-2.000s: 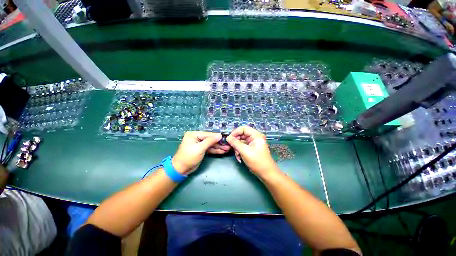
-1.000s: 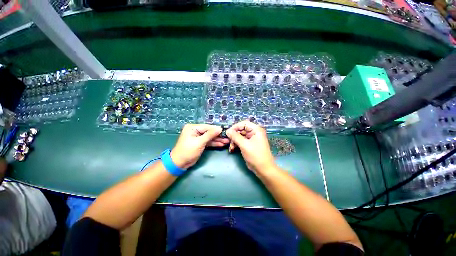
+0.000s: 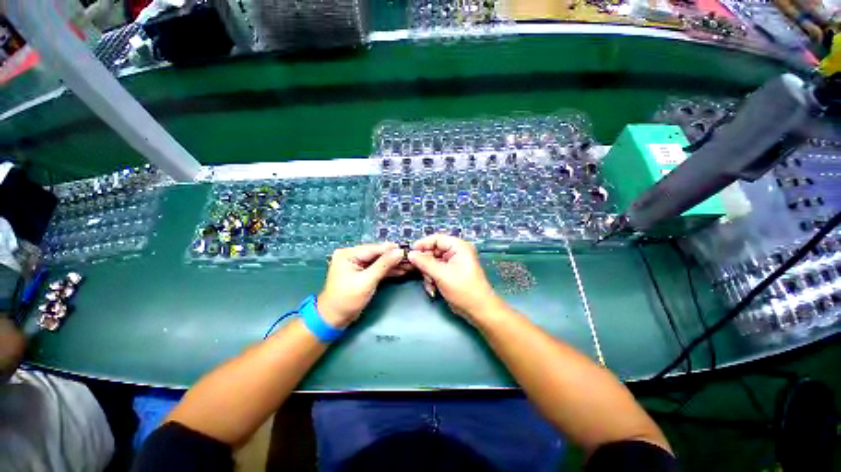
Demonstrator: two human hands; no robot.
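My left hand [image 3: 355,277] and my right hand [image 3: 450,272] meet at the centre, just in front of the blister tray with units [image 3: 479,180]. Their fingertips pinch a small dark module [image 3: 405,253] between them; the fingers hide most of it. A blue wrist strap [image 3: 319,320] is around my left wrist. A pile of tiny brownish screws [image 3: 514,277] lies just right of my right hand. The grey electric screwdriver [image 3: 701,175] hangs tilted at the right, its dark nose by the tray's right end.
The parts blister tray [image 3: 323,217] bears a mixed heap of sub-parts [image 3: 242,221]. A green box [image 3: 650,171] stands behind the screwdriver. Black cables [image 3: 687,313] trail at right. Filled stacked trays [image 3: 775,277] are far right. Silvery units [image 3: 58,301] and another person's sleeve [image 3: 55,424] are far left.
The view has shifted slightly. Both hands stay together on the small module, with small finger movements. The screwdriver appears a little further left and more of its body shows.
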